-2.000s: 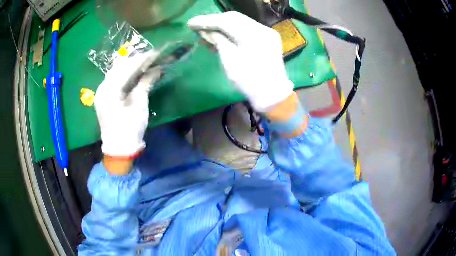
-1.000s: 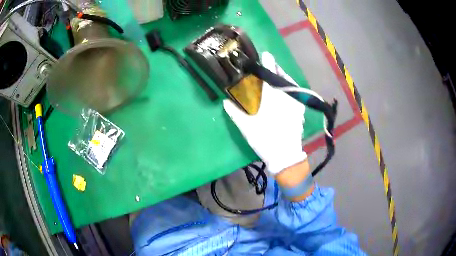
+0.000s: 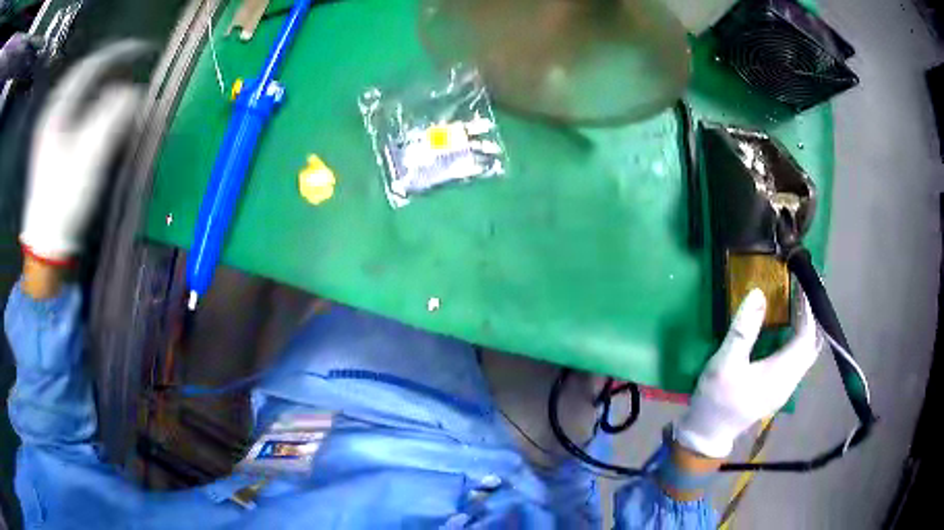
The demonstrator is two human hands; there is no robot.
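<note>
My right hand (image 3: 740,378), white-gloved, is at the front end of the dark iron stand (image 3: 737,192). Its thumb lies over the yellow-brown sponge (image 3: 761,282) and its fingers are along the stand's right side, gripping that corner. The soldering iron (image 3: 802,264) sits in the stand, its cord running down right. My left hand (image 3: 78,155), white-gloved and blurred, is far left over the conveyor side, off the mat. Its fingers bend right; whether it holds anything cannot be seen.
On the green mat (image 3: 538,259) lie a clear zip bag (image 3: 440,145) with white and yellow contents, a yellow lump (image 3: 316,180) and a blue desoldering pump (image 3: 223,186). The extraction hood (image 3: 559,62) hangs at top centre. A black stick (image 3: 688,186) and black fan (image 3: 787,57) are at right.
The view has turned and shifted left. My left hand, over the mat two seconds ago and unseen one second ago, is now far left. My right hand stays at the stand's front.
</note>
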